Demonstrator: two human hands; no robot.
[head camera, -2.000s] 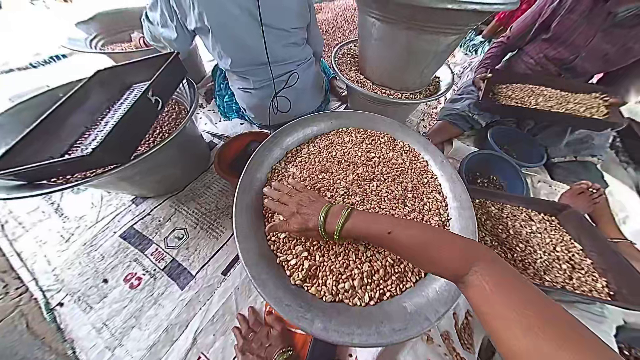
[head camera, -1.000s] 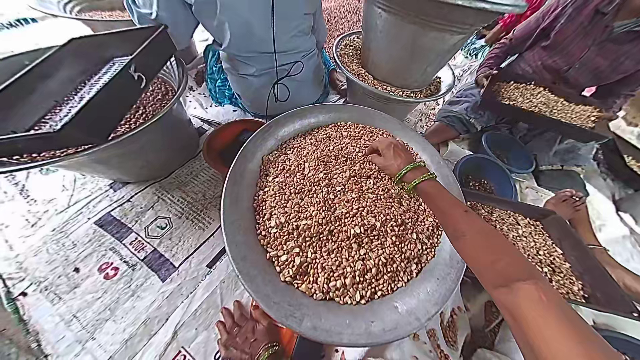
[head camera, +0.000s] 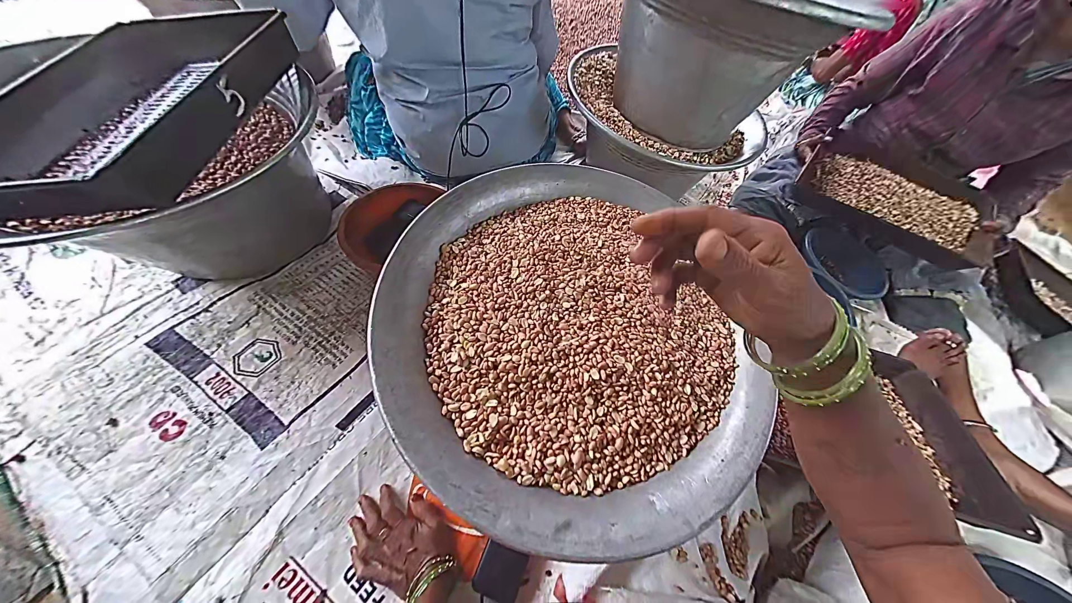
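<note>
A wide metal basin (head camera: 402, 335) full of shelled peanuts (head camera: 569, 352) fills the middle of the head view. Above its right side my right hand (head camera: 729, 268) is raised, thumb and fingers apart, with green bangles at the wrist and nothing seen in its grasp. My left hand (head camera: 402, 540), also with bangles, rests with spread fingers on the printed sheet below the basin's lower left edge. Close to it are an orange object (head camera: 456, 528), partly under the basin, and a dark rectangular object (head camera: 500, 572).
At left a black sieve tray (head camera: 167, 142) lies on a metal tub (head camera: 218, 226) of nuts. A brown bowl (head camera: 360, 226) touches the basin's upper left. Behind are a seated person (head camera: 452, 92) and stacked metal vessels (head camera: 687, 75). Another person (head camera: 921, 100) holds a tray (head camera: 892, 201) at right.
My right hand moved from the left part of the peanuts to their upper right, then rose above them. My left hand has stayed low beside the basin.
</note>
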